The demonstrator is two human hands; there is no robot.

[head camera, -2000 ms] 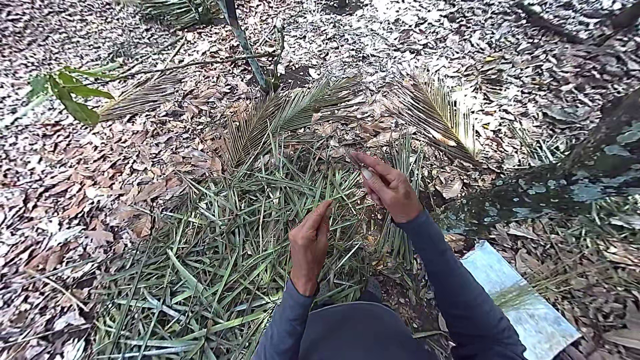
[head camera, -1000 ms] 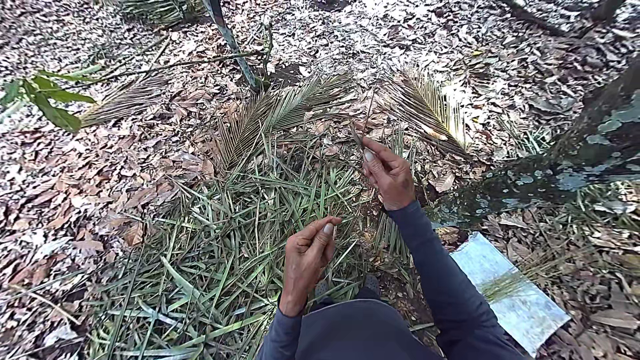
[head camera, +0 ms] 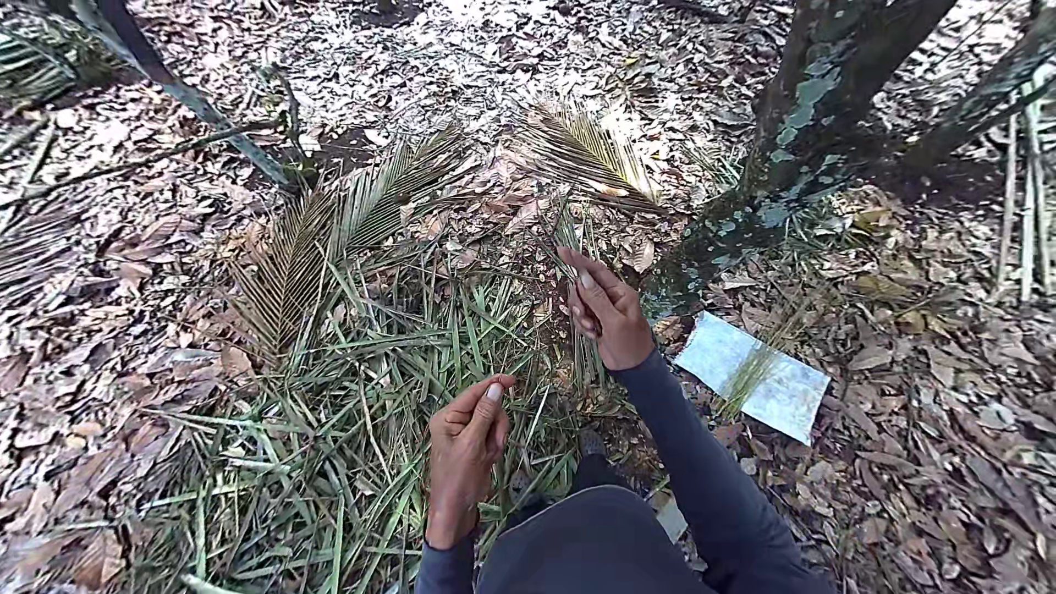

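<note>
My right hand is raised right of the middle, thumb and fingers pinched on a thin dark object, perhaps a small blade, whose tip points up and left. Lower and to the left, my left hand has its thumb pressed to its forefinger; whether a thin strand lies between them cannot be made out. Beneath both hands spreads a heap of cut green leaf strips. To the right, a bundle of thin green leaf ribs lies across a pale flat sheet on the ground.
Palm fronds lie beyond the heap, with another frond farther right. A lichen-covered tree trunk rises at the right. A thin leaning stem stands at the upper left. Pale sticks are at the far right, among dry leaves.
The view has swung to the right, showing more of the trunk. My hands, nearer each other two seconds ago, are now farther apart, both still pinched.
</note>
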